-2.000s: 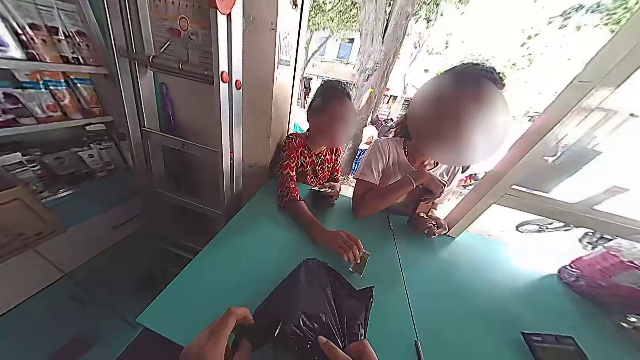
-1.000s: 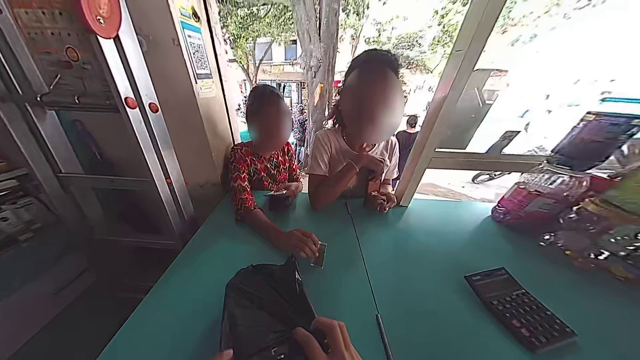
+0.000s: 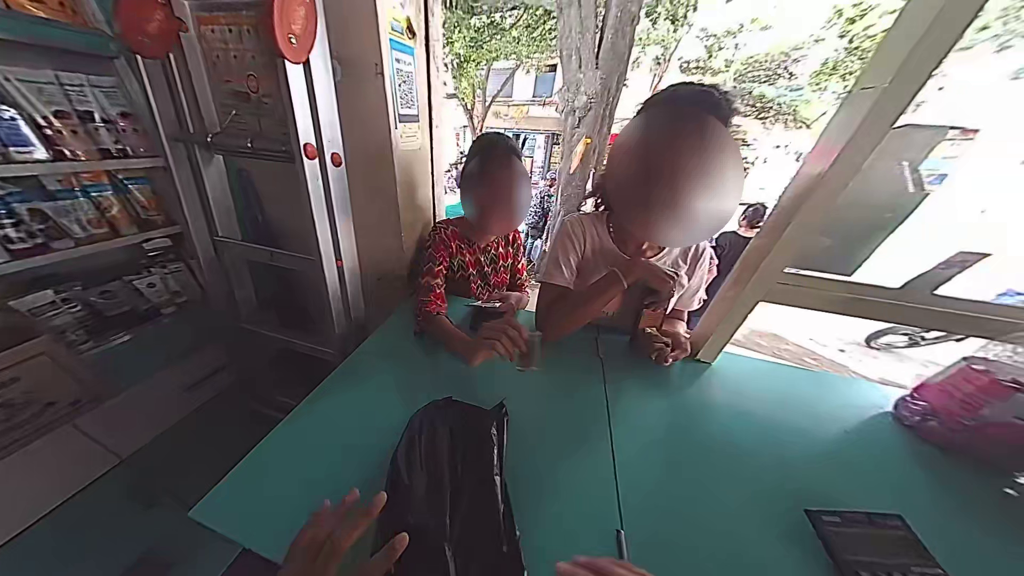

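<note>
A black plastic bag (image 3: 448,488) lies on the green counter (image 3: 552,448) right in front of me. My left hand (image 3: 344,536) is at the bag's left side with its fingers spread, and nothing shows in its grasp. To the right of the bag, at the bottom edge, only a part of my right hand (image 3: 600,566) shows; its fingers are mostly cut off by the frame. Across the counter, a person in a red patterned top (image 3: 480,272) holds a small flat item (image 3: 530,352), blurred. Beside them, a person in a pale T-shirt (image 3: 576,248) has both hands near their chest, holding a small item.
A dark calculator (image 3: 876,544) lies at the lower right, with pink-wrapped goods (image 3: 964,404) beyond it. A pen-like thing (image 3: 622,544) rests along the counter's seam. Shelves of packets (image 3: 96,200) stand at the left. A window frame (image 3: 808,176) rises at the right.
Both my hands were on the black bag two seconds ago; now they are apart at its two sides. The person in red has drawn the small flat item back from the bag.
</note>
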